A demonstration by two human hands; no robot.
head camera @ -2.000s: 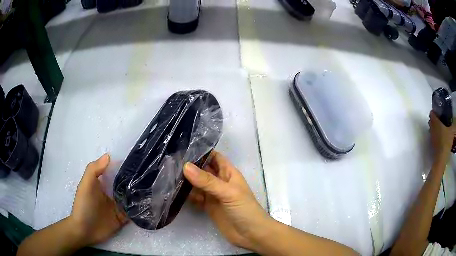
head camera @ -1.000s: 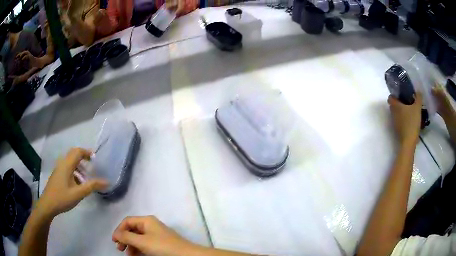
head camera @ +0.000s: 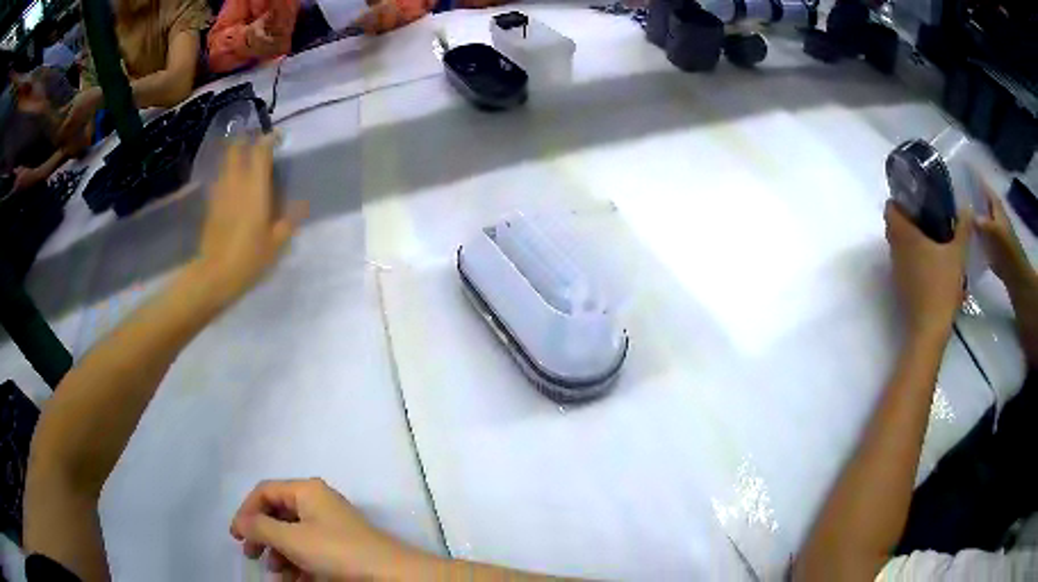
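Note:
A joined unit (head camera: 541,301), frosted translucent body on a black oval base, rests in the middle of the white table. My left hand (head camera: 245,216) is stretched to the upper left, blurred, fingers extended and thumb apart. A pale translucent piece with a dark rim (head camera: 233,123) is just beyond its fingertips; whether they touch is unclear. My right hand (head camera: 298,529) is at the bottom left over the table, fingers loosely curled, with nothing visible in it.
Black cup-like housings (head camera: 142,171) stand at the upper left. A black open housing (head camera: 486,76) and a frosted tank (head camera: 533,48) are at the far side. Another person's hand (head camera: 928,256) holds a black-ended part at right. People sit at the far left. Dark parts (head camera: 692,40) stand farther back.
The wrapped black base left my hands, and the view shifted. A translucent unit by my left hand left the near-left table. My left hand moved far forward; my right stayed low.

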